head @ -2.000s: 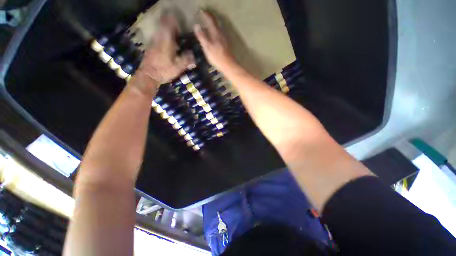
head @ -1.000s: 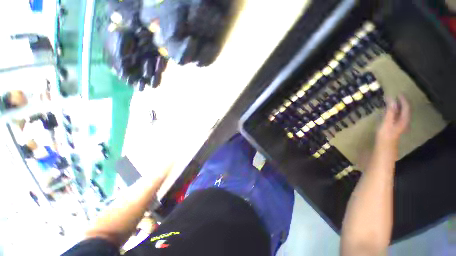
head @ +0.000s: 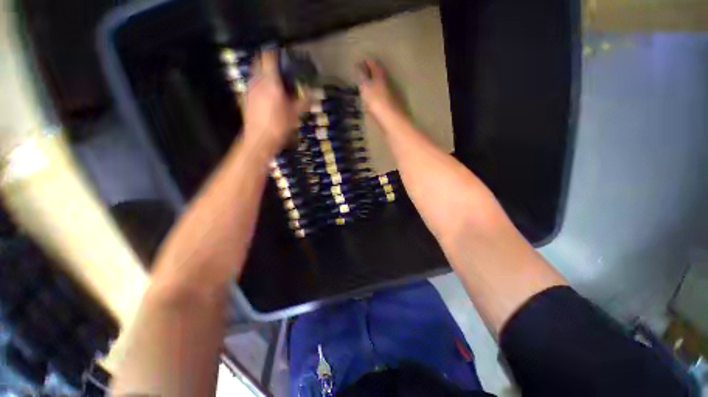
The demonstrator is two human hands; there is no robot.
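Black power adapters with pale bands (head: 330,159) stand in tight rows inside a large black tote (head: 570,116). A flat tan cardboard sheet (head: 423,85) lies in the tote, partly covered by the rows. My left hand (head: 273,105) is over the upper part of the rows, blurred, and holds a dark adapter at its fingers. My right hand (head: 374,81) is over the cardboard just right of the rows, fingers slightly bent, with nothing visible in it.
A pale bench (head: 70,217) runs along the left, with a blurred heap of dark units (head: 46,310) at the lower left. Grey floor (head: 629,155) shows to the right of the tote. My blue-clad legs are at the tote's near rim.
The view has swung from the bench back over the tote. My left hand has moved from beside the bench into the tote and now holds an adapter.
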